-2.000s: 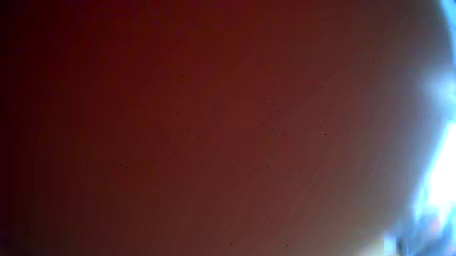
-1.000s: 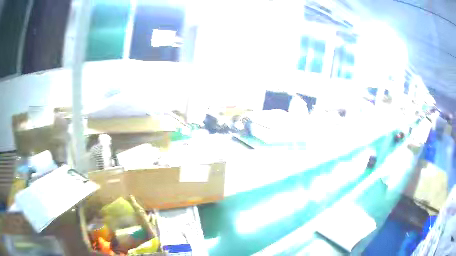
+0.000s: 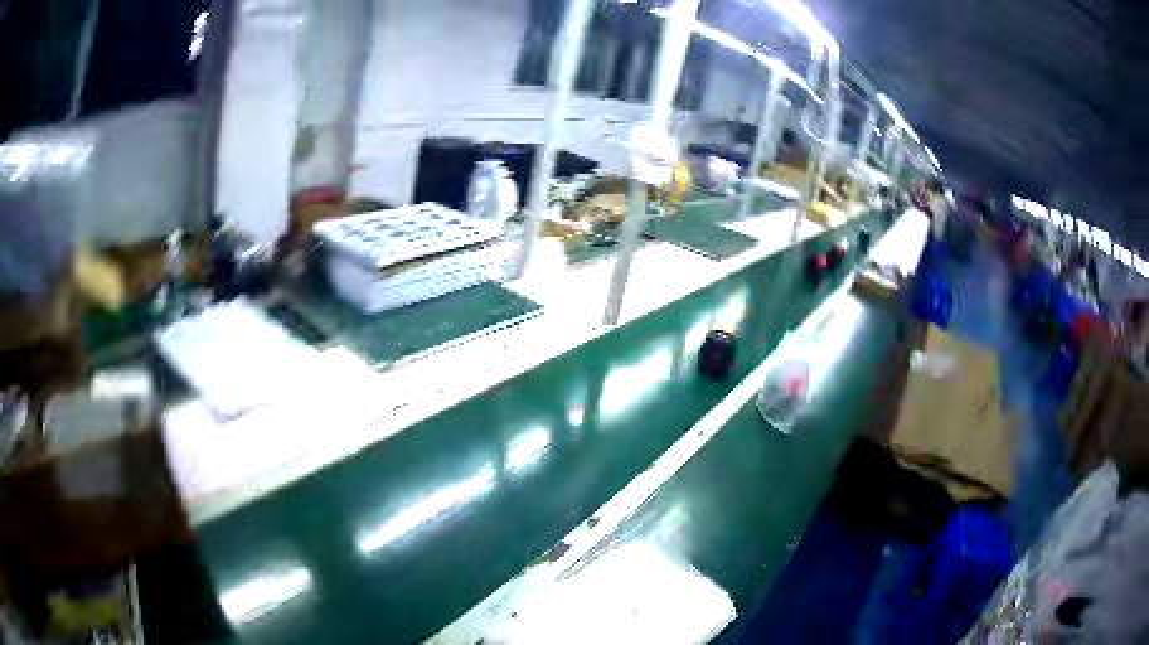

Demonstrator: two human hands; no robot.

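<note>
No hand shows in the head view. A long glossy green conveyor belt runs from the lower left to the upper right, with a worn white dividing strip. A round black product, likely a speaker, stands on the belt left of the strip. A milky bag with a pinkish-red spot lies right of the strip. A flat white pile of bags lies at the bottom edge. Smaller dark red items are farther along the belt.
Filled cloudy bags stand at the lower right edge. A brown carton and a blue object are right of the belt. A stack of white printed trays or sheets sits on the left bench. White posts rise beyond. Blurred cartons are at far left.
The dark red blur gave way to an overbright hall, now darker and clearer. The view has turned right, bringing the belt to the middle and moving the near cartons toward the left edge.
</note>
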